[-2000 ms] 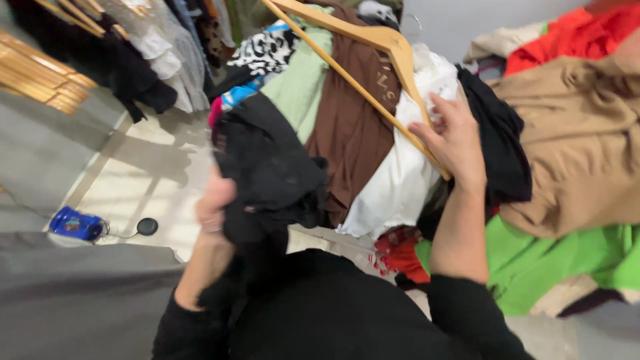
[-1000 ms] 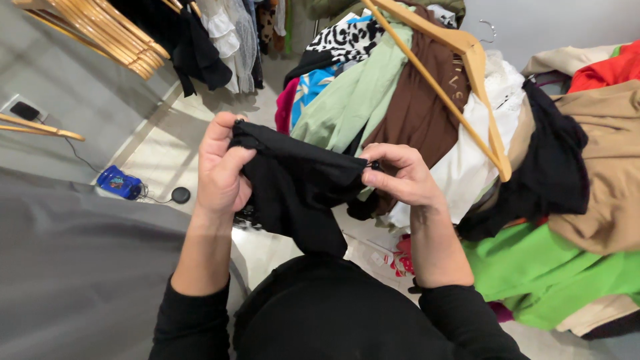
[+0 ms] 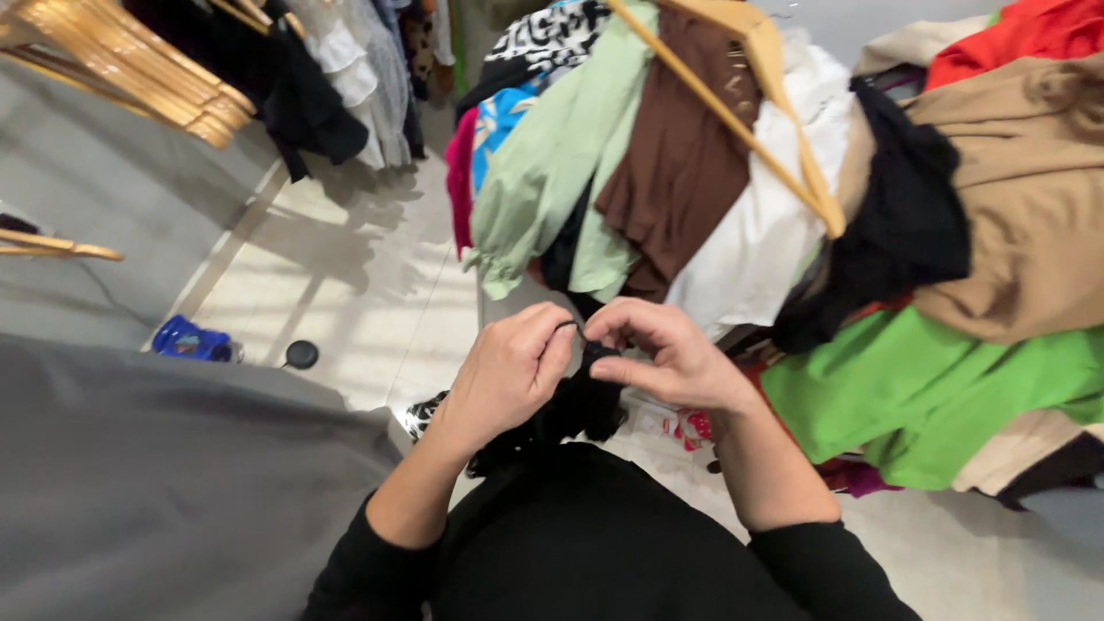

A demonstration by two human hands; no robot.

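Observation:
My left hand pinches a thin black cord or strap that loops up between the two hands. Thumb and fingers of my right hand grip a gathered edge of the same black garment, which hangs bunched below them in front of my body. Beyond the hands lies a heap of clothes: a light green garment, a brown one with metal eyelets and a white one. A wooden hanger with a bar rests on top of the heap.
Wooden hangers hang at upper left beside black and white garments. A grey curtain fills the lower left. On the tiled floor lie a blue object and a round black one. Tan and green clothes are piled at right.
The right hand has left the wooden hanger and taken hold of the black garment. Both hands have since come close together, and the garment, stretched between them a second ago, now hangs bunched.

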